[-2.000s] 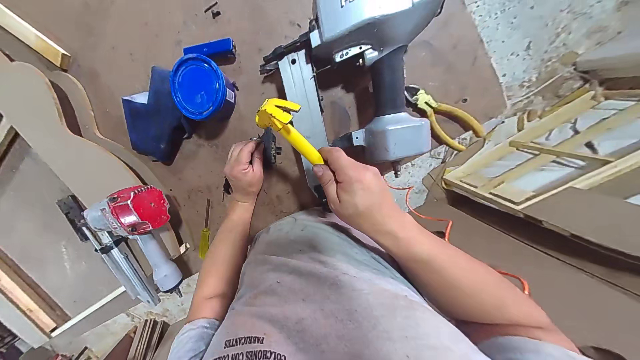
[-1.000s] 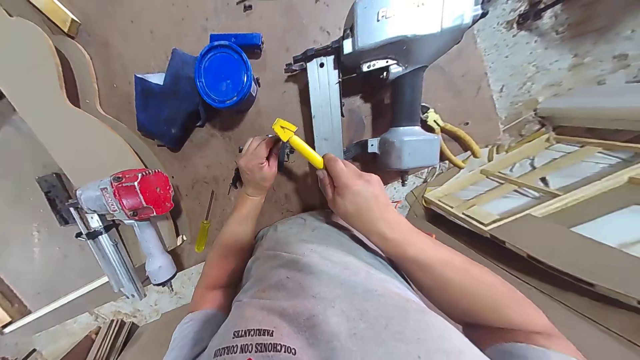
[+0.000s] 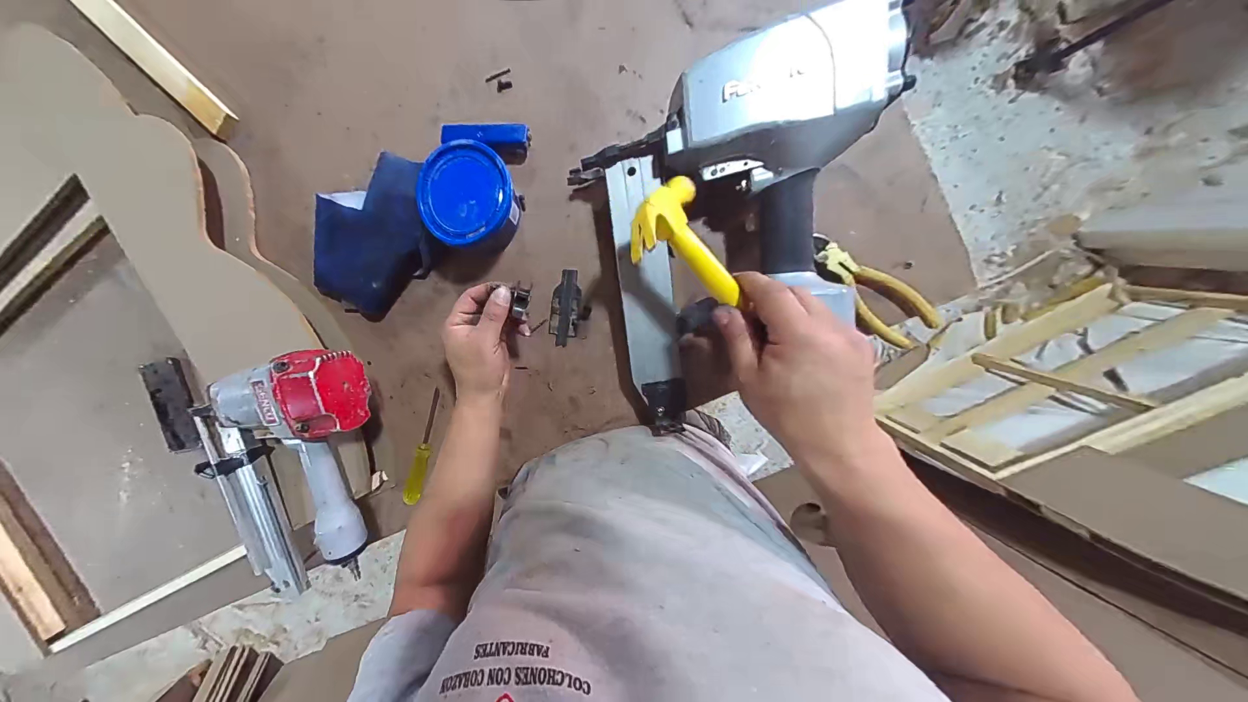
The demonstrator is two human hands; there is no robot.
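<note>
My right hand point(image 3: 804, 361) grips the handle of a yellow claw hammer point(image 3: 682, 234), whose head is over the long magazine of a large grey pneumatic stapler or nailer point(image 3: 780, 93). Between thumb and fingers my left hand point(image 3: 481, 336) holds a small metal part point(image 3: 521, 302). Just right of that hand, a dark metal piece point(image 3: 565, 308) lies on the brown board. A yellow-handled screwdriver point(image 3: 419, 468) lies beside my left forearm. Farther left rests a red and grey pneumatic nailer point(image 3: 317, 395).
A blue-lidded tub point(image 3: 466, 193) stands against a dark blue cloth point(image 3: 366, 234) and a blue box point(image 3: 487, 135). Yellow-handled pliers point(image 3: 882, 292) lie behind the large tool. Slatted wooden frames point(image 3: 1053, 375) are at the right, a curved panel point(image 3: 146, 214) at the left.
The hammer has risen away from my left hand toward the large tool's magazine. The dark metal piece, near my left hand before, now lies apart from it on the board.
</note>
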